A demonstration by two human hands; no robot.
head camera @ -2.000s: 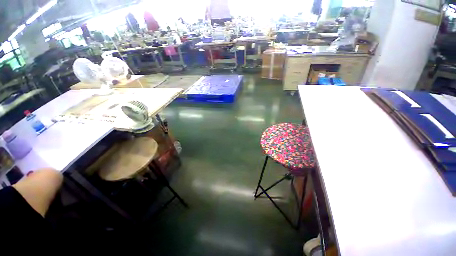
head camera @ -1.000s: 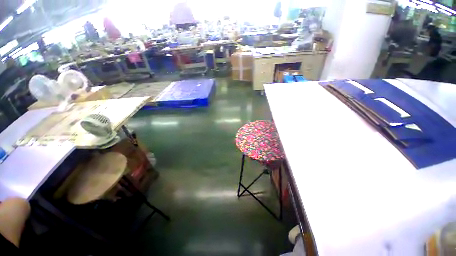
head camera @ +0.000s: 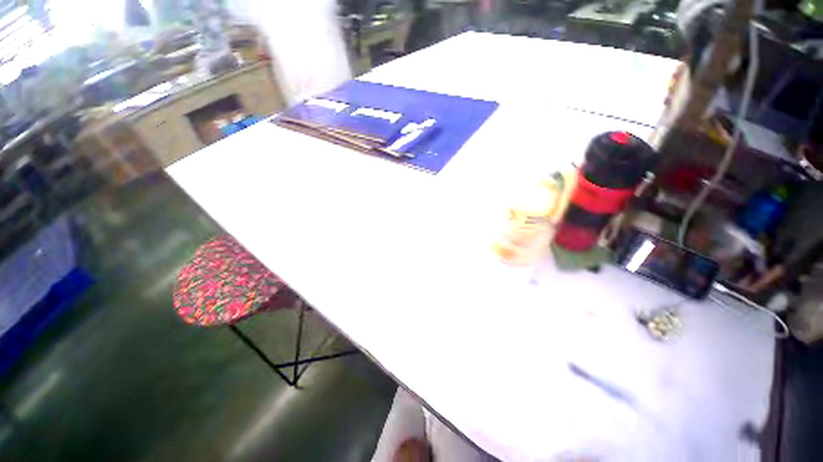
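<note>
No hand of mine is in the picture. Nearest in front of me is the white table (head camera: 424,262). On it stand a tumbler (head camera: 603,191) with a black lid and red and black bands, and a cream-yellow lantern-style lamp (head camera: 532,219) at its left. A smartphone (head camera: 666,263) lies tilted right of the tumbler, with a white cable. Small metal bits, perhaps keys (head camera: 663,322), lie before the phone. A thin dark item (head camera: 603,383), blurred, lies nearer me. Blue sheets (head camera: 460,126) with white labels lie at the far side.
A stool with a flowered seat (head camera: 226,284) stands at the table's left edge. A cluttered rack (head camera: 713,171) with a blue item is at the right. A blue-covered stack (head camera: 41,280) lies on the green floor at the far left. A white pillar (head camera: 302,45) stands behind.
My view has swung right and the left table has left the picture. The tumbler, lamp, phone and rack now show. The bare limb seen earlier at lower left is gone from view.
</note>
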